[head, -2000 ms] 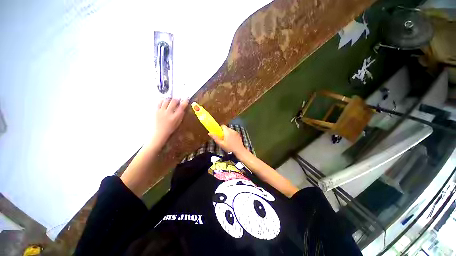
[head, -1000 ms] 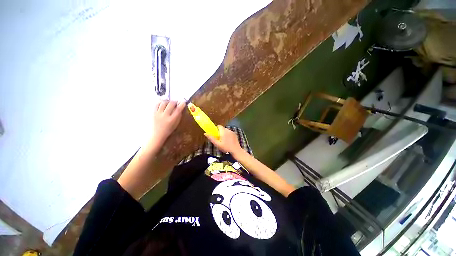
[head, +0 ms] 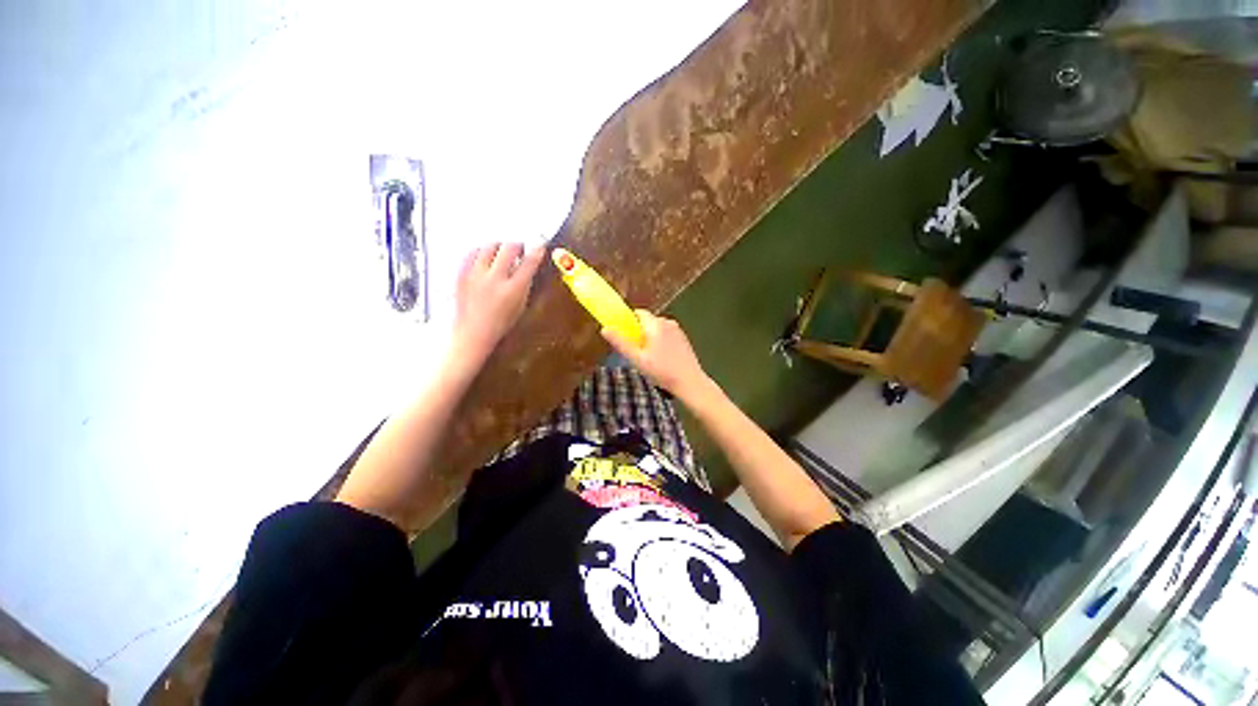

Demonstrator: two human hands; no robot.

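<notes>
My right hand [head: 660,355] is shut on the rear of the yellow cutting knife [head: 599,298]. Its red-spotted front points up-left at the cut edge of the white sheet; the blade tip is too small to make out. My left hand [head: 495,293] lies flat on the white sheet [head: 248,304] beside the edge, just left of the knife's tip, fingers together and pointing up. The silvery handled weight [head: 399,239] rests on the sheet, up-left of my left hand, not touching it. Glare washes out the sheet's lines.
The brown table's [head: 731,131] worn strip runs diagonally past the sheet's curved edge. On the green floor [head: 752,290] are a wooden stool [head: 927,338], white scraps [head: 916,111] and a round fan-like object [head: 1066,88]. A pale rail [head: 1014,439] and shelving stand at the right.
Both hands and the knife have moved up-right along the sheet's cut edge. The handled weight now lies farther left of my left hand. The view has shifted somewhat.
</notes>
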